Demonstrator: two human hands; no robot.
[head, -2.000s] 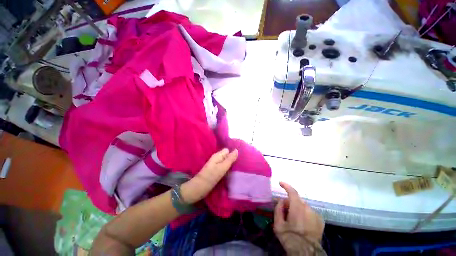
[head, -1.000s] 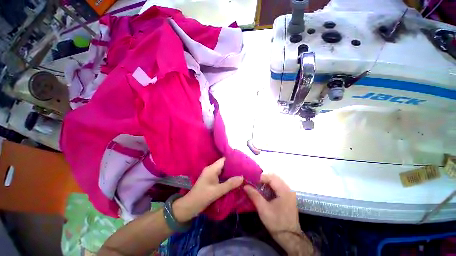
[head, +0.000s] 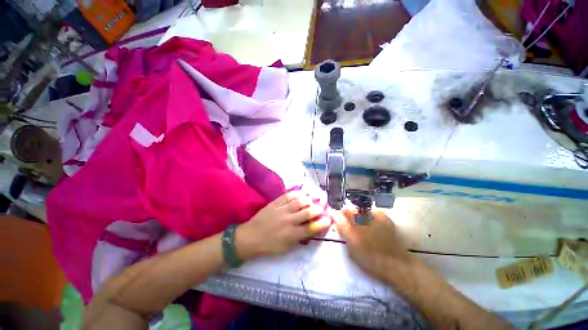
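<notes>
The bright pink garment (head: pixel 193 180) with pale lilac inner parts lies heaped on the machine table, left of the white sewing machine head (head: pixel 412 142). A small white patch (head: pixel 147 135) shows on it. My left hand (head: pixel 287 222) holds the garment's pink edge near the needle area. My right hand (head: pixel 367 235) is beside it, under the front of the machine head, its fingertips at the same edge; they are blurred and partly hidden by the head's metal parts. The needle and presser foot cannot be made out under the bright lamp.
A tape-like strip (head: pixel 277 298) runs along the table's front edge. A tan label piece (head: pixel 524 271) lies at the right. An orange panel (head: pixel 29 261) is at the lower left. White cloth (head: pixel 445 38) lies behind the machine, and another machine part (head: pixel 32 145) stands at far left.
Both hands have moved up from the table's front edge to the needle area, bringing the pink edge along. The view has shifted, so the garment and machine head sit further left and lower.
</notes>
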